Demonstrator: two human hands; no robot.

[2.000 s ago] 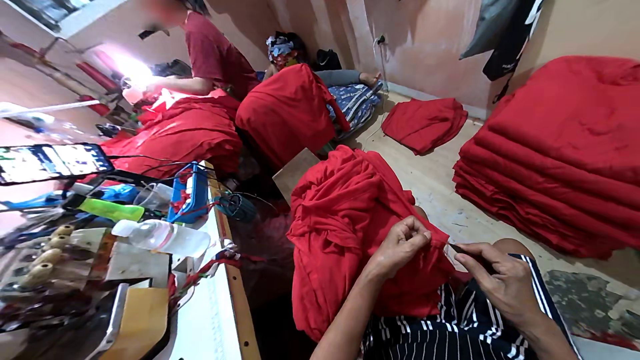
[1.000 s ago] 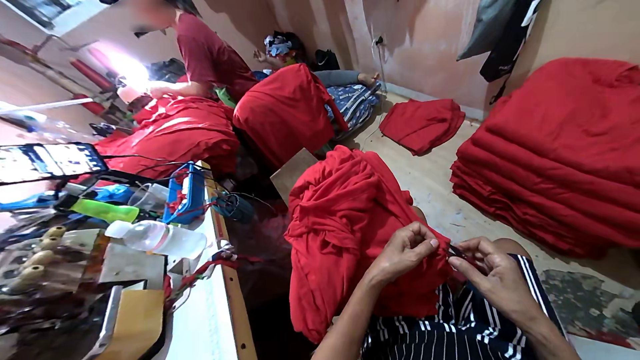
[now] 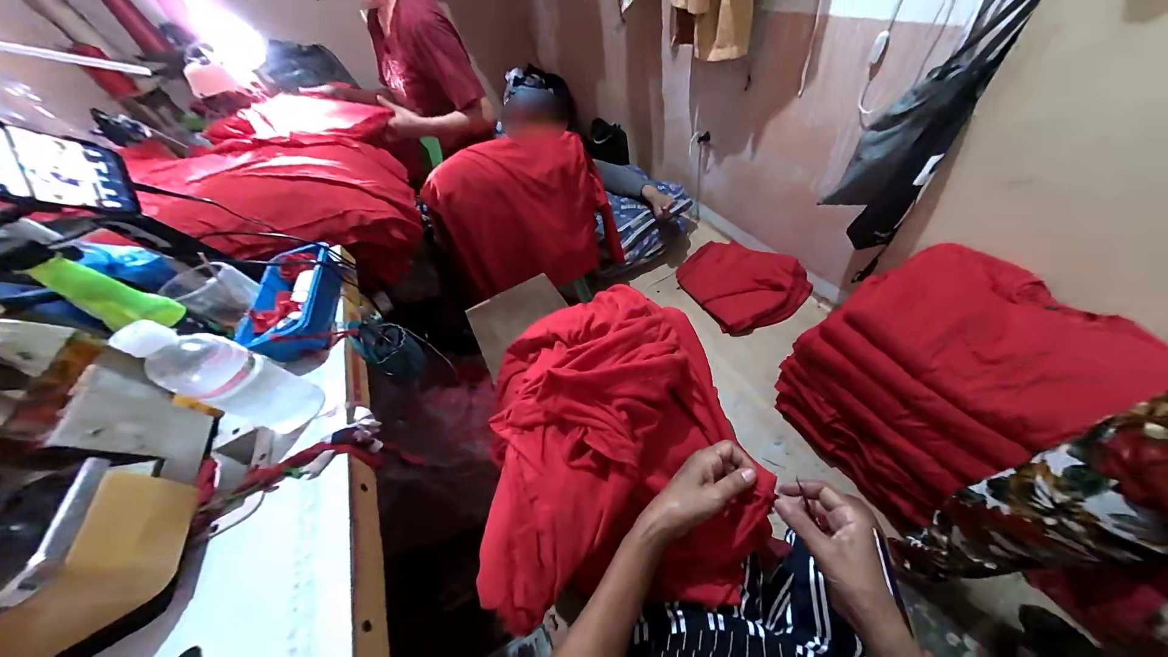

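Note:
Red fabric lies bunched over my lap and hangs down in front of me. My left hand pinches its edge between thumb and fingers. Just to the right, my right hand holds a small, thin dark tool, its kind too small to tell, with the tip pointing up beside the fingers. A small gap separates the two hands at the cloth's edge. Black-and-white striped cloth covers my legs under the red fabric.
Folded red garments are stacked at right, near a floral cloth. Another red piece lies on the floor. At left, a white table bears a plastic bottle and a blue basket. Two people are beyond, among red cloth.
My right hand has moved slightly apart from my left, which still pinches the fabric. The seated person behind is more upright, with red cloth in front. A floral cloth has come into view at right.

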